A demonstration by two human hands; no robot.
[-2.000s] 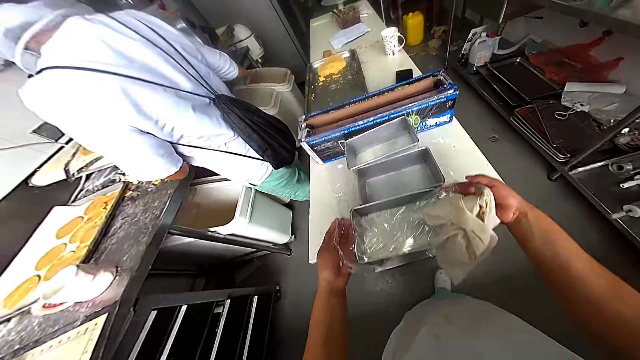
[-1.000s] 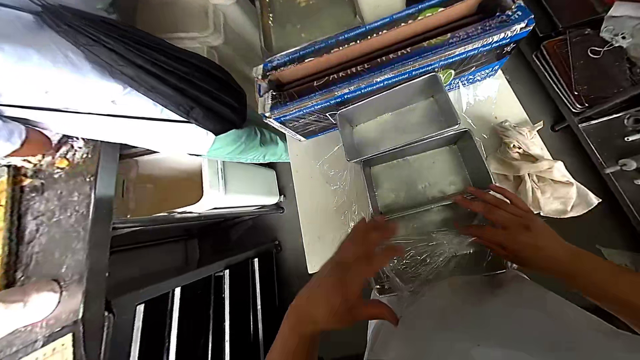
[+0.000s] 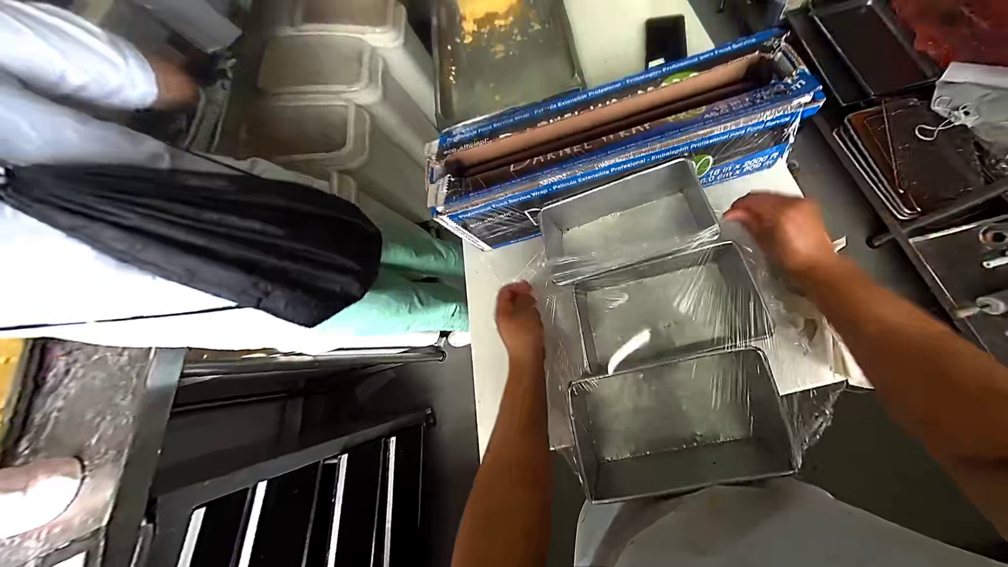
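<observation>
Three rectangular metal loaf pans stand in a row on a white table: the far pan (image 3: 630, 224), the middle pan (image 3: 677, 307) and the near pan (image 3: 685, 417), which reaches the table's front edge. Clear plastic wrap (image 3: 717, 295) lies stretched over them. Closed on the wrap's left edge is my left hand (image 3: 520, 319), beside the far and middle pans. My right hand (image 3: 776, 228) grips the wrap's right side near the far pan's corner. Behind the pans is a long Darnel Wrap box (image 3: 630, 134), its top open. A pale cloth (image 3: 846, 354) is partly hidden behind my right forearm.
At left stands a person in white (image 3: 102, 236) with a black bag, close to the table. Lidded plastic bins (image 3: 307, 130) are behind. A used metal tray (image 3: 512, 71) and a black phone (image 3: 665, 39) lie beyond the box. Shelves with dark trays (image 3: 906, 157) run along the right.
Both hands have moved away from the near pan toward the far one, and the wrap now spans all three pans. Two seconds ago my right hand was at the cloth.
</observation>
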